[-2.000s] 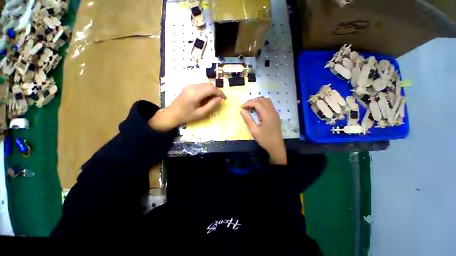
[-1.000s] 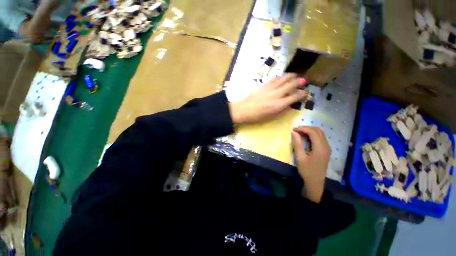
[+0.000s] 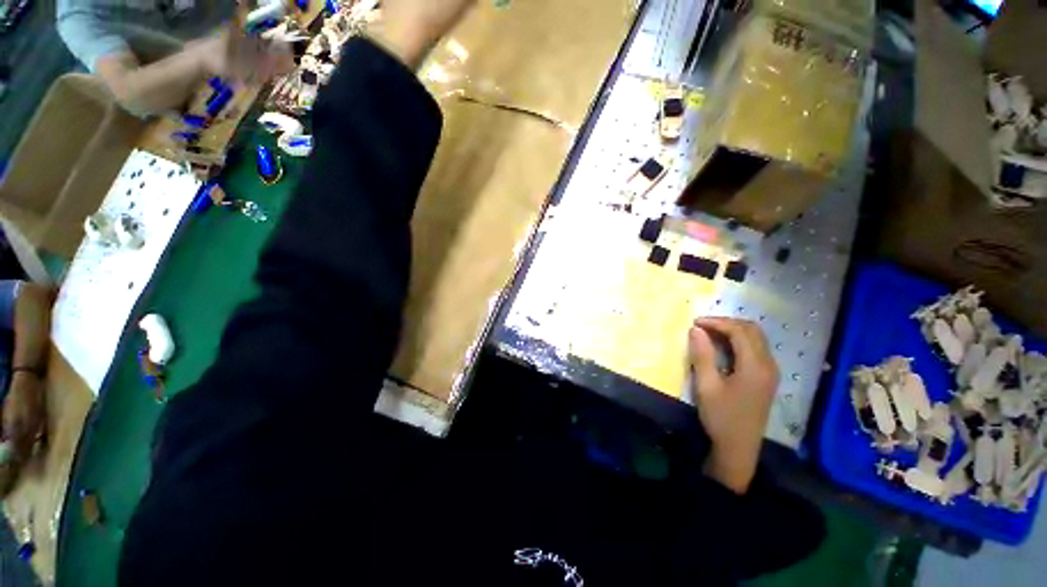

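Observation:
The fixture (image 3: 698, 265), with its black blocks and a pink spot, lies in front of the taped box (image 3: 764, 138) and holds no beige part. My left hand (image 3: 427, 21) is at the top edge, mostly cut off, so its fingers and anything in them are hidden. My right hand (image 3: 738, 373) rests by the right edge of the yellow sheet (image 3: 643, 327), fingers curled toward the thumb; whether it holds something small cannot be told. Two beige parts with black squares, one of them here (image 3: 671, 117), lie left of the taped box.
A blue tray (image 3: 844, 396) of beige parts is at right, below an open carton (image 3: 918, 218). Flattened cardboard (image 3: 482, 195) lies left of the perforated plate (image 3: 804, 310). Blue cylinders and white shells (image 3: 156, 339) are on the green surface. Other people's arms (image 3: 149, 80) show at left.
My left hand has left the fixture and moved up and left over the cardboard to the frame's top edge. The beige part is gone from the fixture. The view has turned left.

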